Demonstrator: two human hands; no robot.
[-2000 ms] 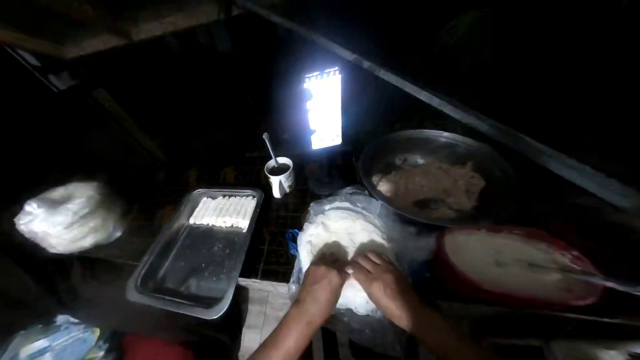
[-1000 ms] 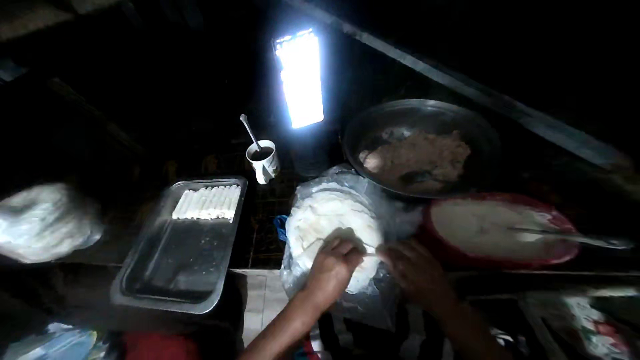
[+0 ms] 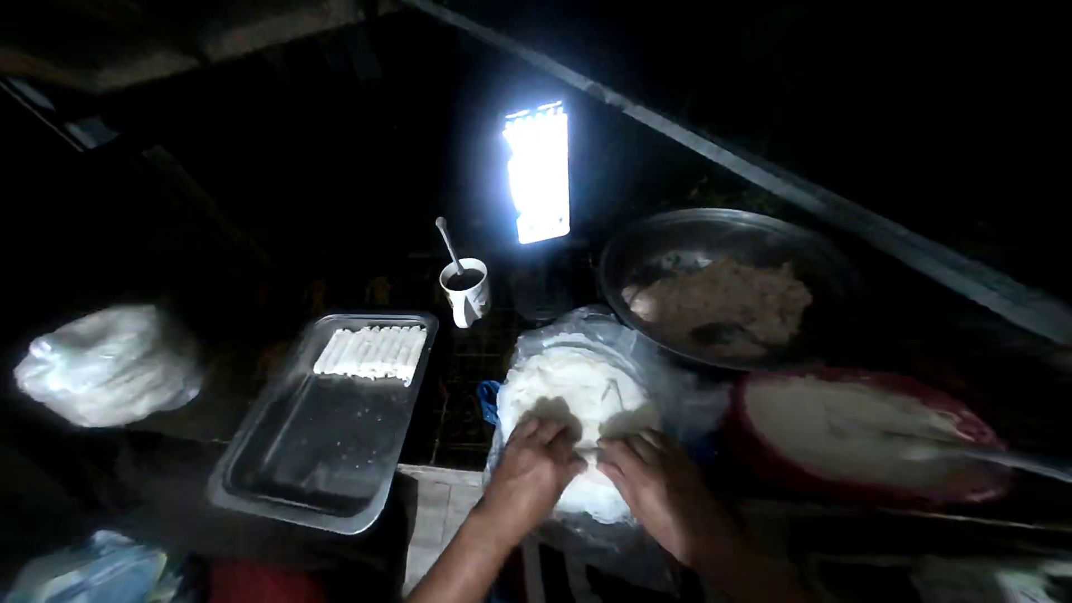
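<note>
A stack of thin white round wrappers (image 3: pixel 578 377) lies on a clear plastic bag at the centre. My left hand (image 3: pixel 536 461) and my right hand (image 3: pixel 649 473) rest on its near half, thumbs almost meeting, with their fingertips at a small pale strip or roll between them. Whether the fingers grip it is hard to tell. To the left, a metal tray (image 3: pixel 327 444) holds a row of several slim white rolls (image 3: pixel 371 353) at its far end. A large metal bowl (image 3: pixel 729 219) with a brownish filling (image 3: pixel 729 306) stands behind on the right.
Right of the wrappers is a red basin (image 3: pixel 745 435) of pale paste with a metal utensil (image 3: pixel 1005 459). A white mug (image 3: pixel 467 303) with a spoon stands behind the tray, near a bright lamp (image 3: pixel 538 176). A filled plastic bag (image 3: pixel 109 368) lies far left.
My right hand has moved from the right edge of the wrappers back onto them, beside my left hand. The thin piece held up a second ago is now low between the fingers.
</note>
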